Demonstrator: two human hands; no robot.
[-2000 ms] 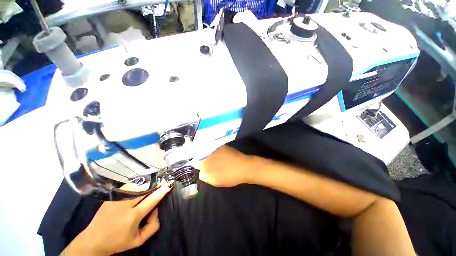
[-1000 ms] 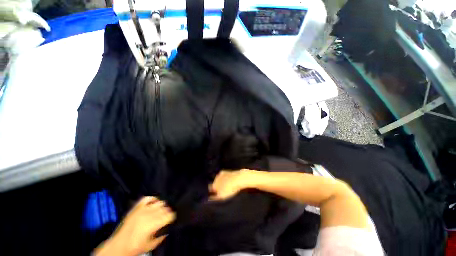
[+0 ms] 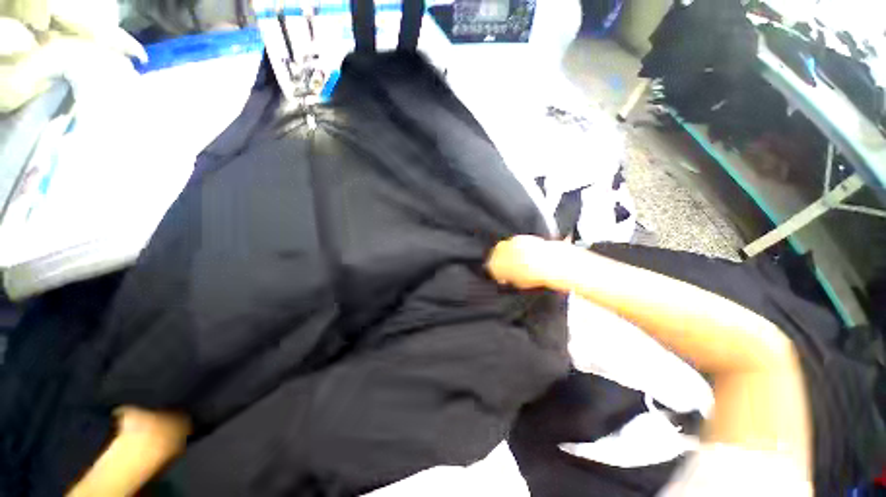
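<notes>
A large black garment piece [image 3: 262, 252] is spread from under the needle area of the white sewing machine [image 3: 310, 78] down over the lap. My right hand [image 3: 525, 262] grips the garment's right side, fingers closed on the cloth. My left hand [image 3: 151, 427], blurred, is at the lower left on the garment's edge; its fingers are hidden by blur and cloth, so its grip is unclear. White cloth [image 3: 461, 478] shows below the black piece.
Two black straps [image 3: 387, 24] hang on the machine arm beside a dark control panel [image 3: 491, 19]. The white table edge [image 3: 78, 272] is at left. Black and white cloth [image 3: 631, 439] heaps at right. A metal-legged table [image 3: 811, 215] stands beyond.
The view has tilted down from the machine head. Both hands have left the needle area and moved apart, and the black cloth is now spread flatter and wider between them.
</notes>
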